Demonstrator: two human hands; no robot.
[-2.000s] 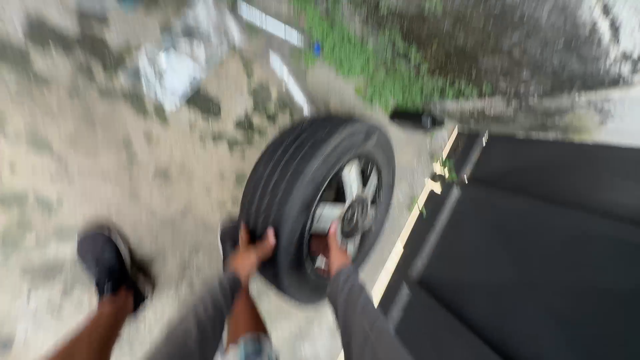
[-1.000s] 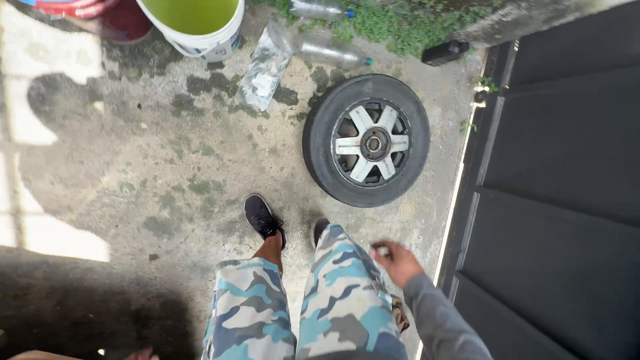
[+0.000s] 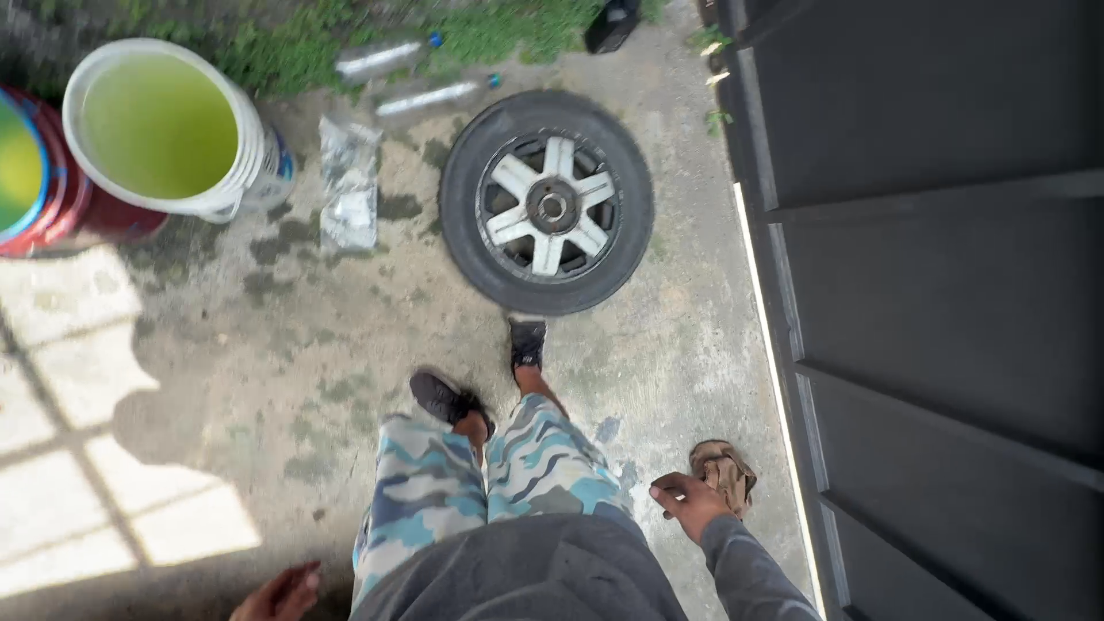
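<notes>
A car wheel (image 3: 548,203) with a black tire and a silver six-spoke rim lies flat on the concrete, just beyond my shoes. My right hand (image 3: 690,504) hangs at the right of my camouflage shorts, its fingers loosely curled and holding nothing. Beneath and beside it a crumpled brown cloth or bag (image 3: 726,474) rests on the ground. At the bottom left edge my left hand (image 3: 280,595) shows only in part, fingers apart, with nothing seen in it. Neither hand touches the wheel.
A white bucket (image 3: 233,177) of greenish liquid and a red bucket (image 3: 78,203) stand at the upper left. A clear plastic bag (image 3: 349,185), plastic bottles (image 3: 427,97) and a black container (image 3: 612,24) lie near the weeds. A dark metal gate (image 3: 931,259) runs along the right.
Two seconds ago both hands were on the tilted wheel; it now lies flat and my hands are off it. My left hand has come further into view since one second ago.
</notes>
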